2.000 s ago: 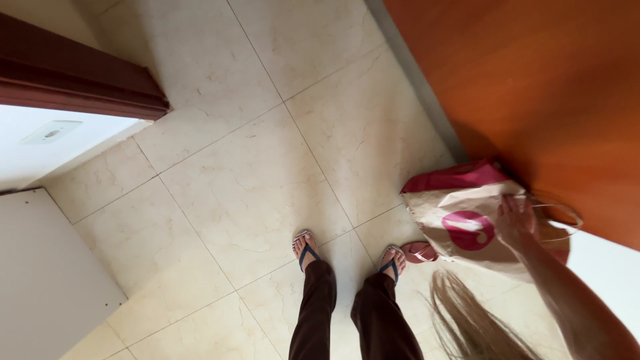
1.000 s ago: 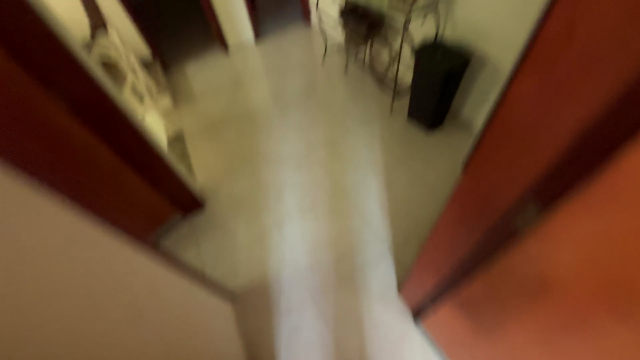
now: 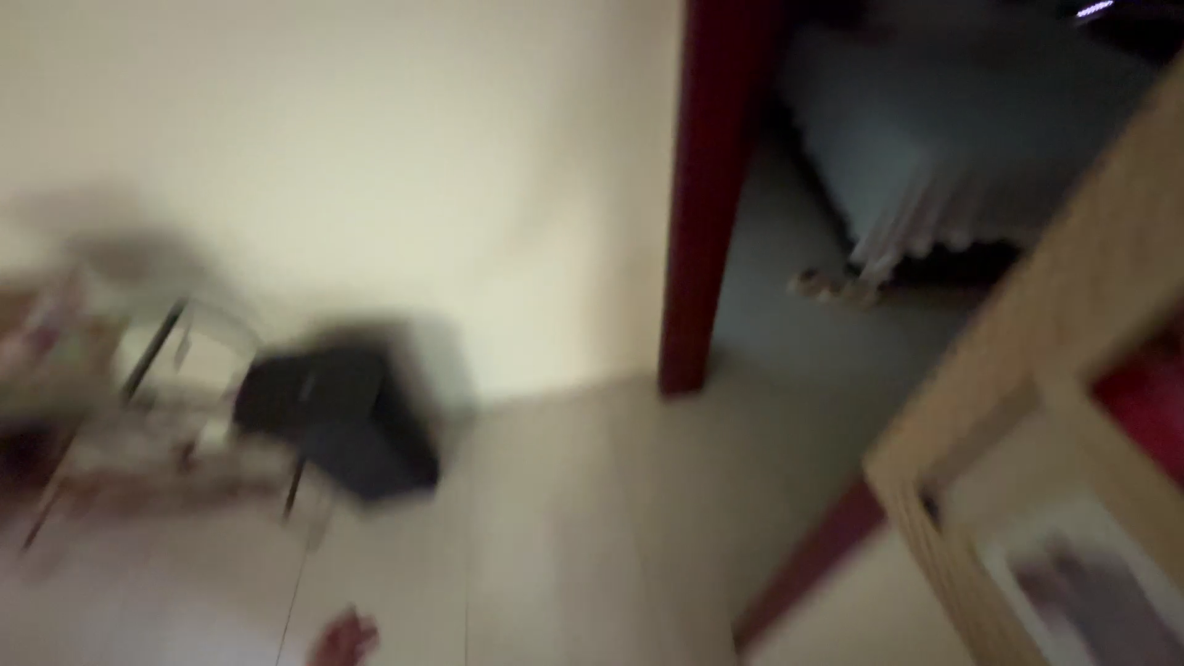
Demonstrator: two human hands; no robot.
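Note:
At the bottom edge, left of centre, a small blurred reddish shape, likely the fingertips of my left hand point(image 3: 344, 638), shows against the tiled floor. Blur hides its finger pose and whether it holds anything. The nearest object above it is a black bin point(image 3: 338, 416) by the wall. My right hand is out of the frame. The paper bag is not visible here.
A thin-legged metal stand with blurred items point(image 3: 176, 453) is at the left. A dark red door frame point(image 3: 708, 203) opens onto a dim room with a covered bed point(image 3: 925, 139). Close at the right is a light wooden frame point(image 3: 999, 342) with glass or a mirror.
Two seconds ago my right hand was on a paper bag beside an orange-brown door; neither is in view now. The view has swung greatly, past the doorway, to the bin and the bedroom doorway.

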